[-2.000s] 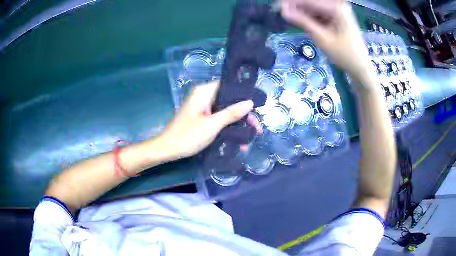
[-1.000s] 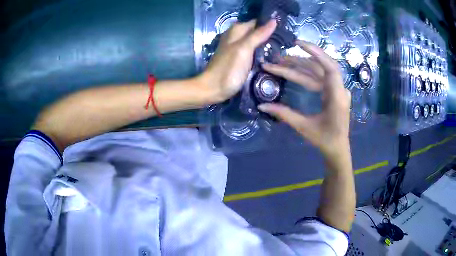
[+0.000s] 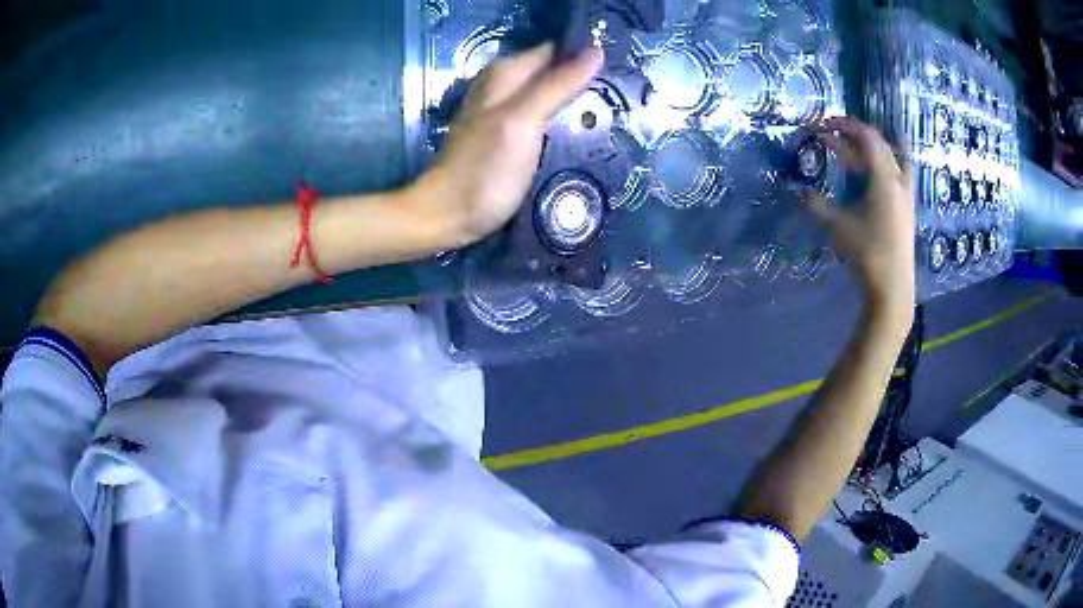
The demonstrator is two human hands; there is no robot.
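Note:
My left hand (image 3: 493,149) holds a black holder strip (image 3: 586,149) by its left edge, over the near left part of a clear blister tray (image 3: 683,166). One round unit (image 3: 570,211) with a bright silvery centre sits in the strip's near seat. The seat above it shows a small hole. The strip's far end is cut off by the top edge. My right hand (image 3: 873,208) is at the tray's right side, thumb and fingers apart around another round unit (image 3: 811,157) in a pocket. Most other visible pockets look empty.
A second clear tray (image 3: 950,154) filled with round units lies to the right. The green bench surface (image 3: 202,107) is at left. Beyond the near edge are a grey floor with a yellow line (image 3: 665,425), white equipment boxes (image 3: 938,523) and black cables (image 3: 885,529).
My right hand has left the unit at the strip's near seat and moved right to the unit in the tray. My left hand still holds the strip. The camera view has shifted.

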